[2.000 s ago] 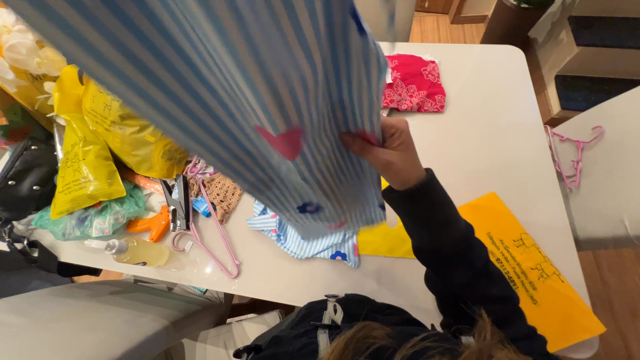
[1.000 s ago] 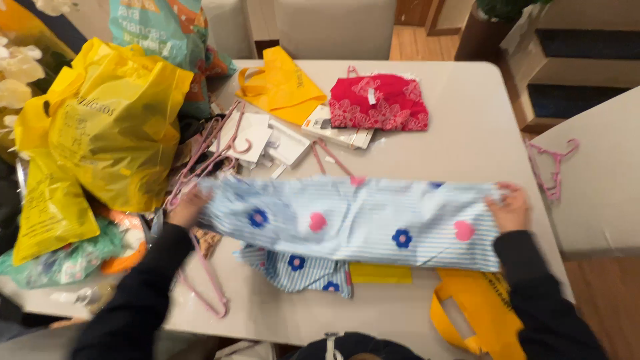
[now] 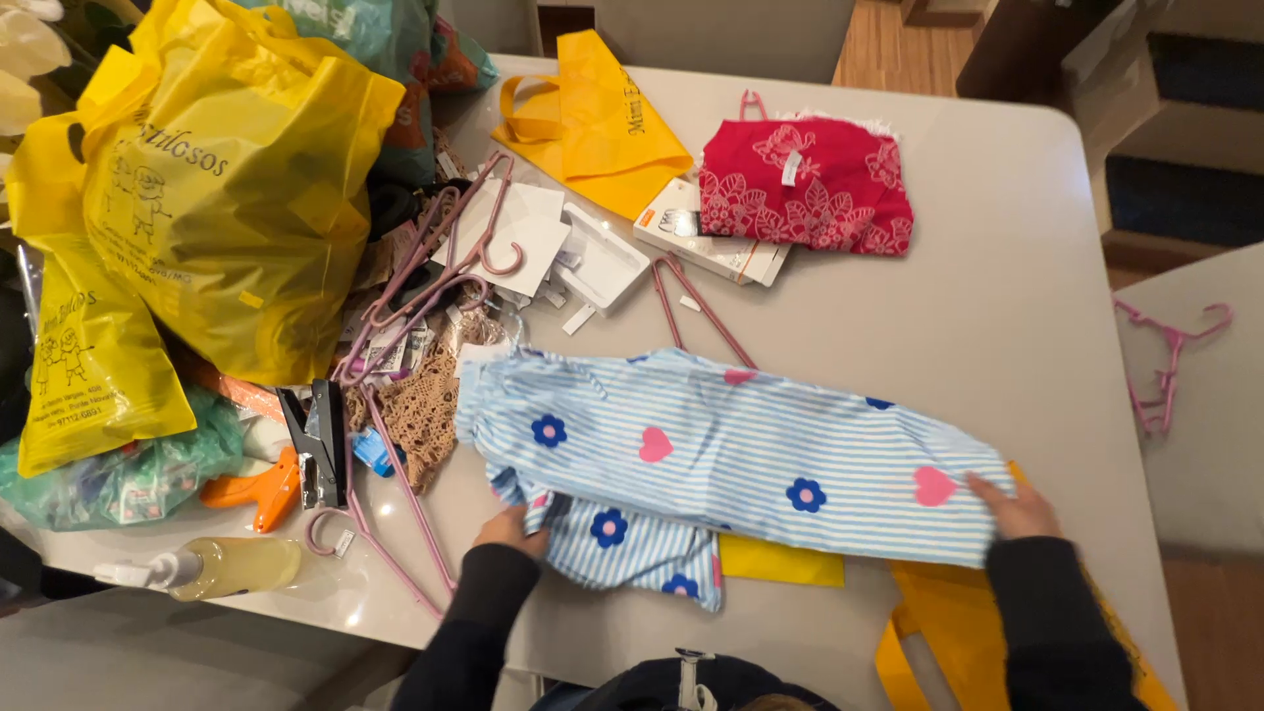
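Observation:
Light blue and white striped pants (image 3: 731, 444), printed with blue flowers and pink hearts, lie lengthwise across the table in front of me, legs together. My right hand (image 3: 1022, 506) rests on the hem end at the right, fingers on the cloth. At the waist end, my left hand (image 3: 513, 533) is at the lower edge, by a second piece of the same striped fabric (image 3: 632, 548) that lies partly under the pants; whether its fingers grip cloth, I cannot tell. A yellow sheet or bag (image 3: 785, 561) shows from beneath the pants.
Yellow plastic bags (image 3: 237, 197), a stapler (image 3: 321, 444), an orange clamp (image 3: 262, 491), a spray bottle (image 3: 222, 570) and pink hangers (image 3: 434, 267) crowd the left. Folded red floral cloth (image 3: 808, 188) lies on a white box (image 3: 691, 237) at the back; a yellow-orange bag (image 3: 948, 622) is near my right forearm.
The striped pants, held up two seconds ago and stretched between both hands one second ago, now lie on the table. My left hand has moved toward the right and down to the lower edge.

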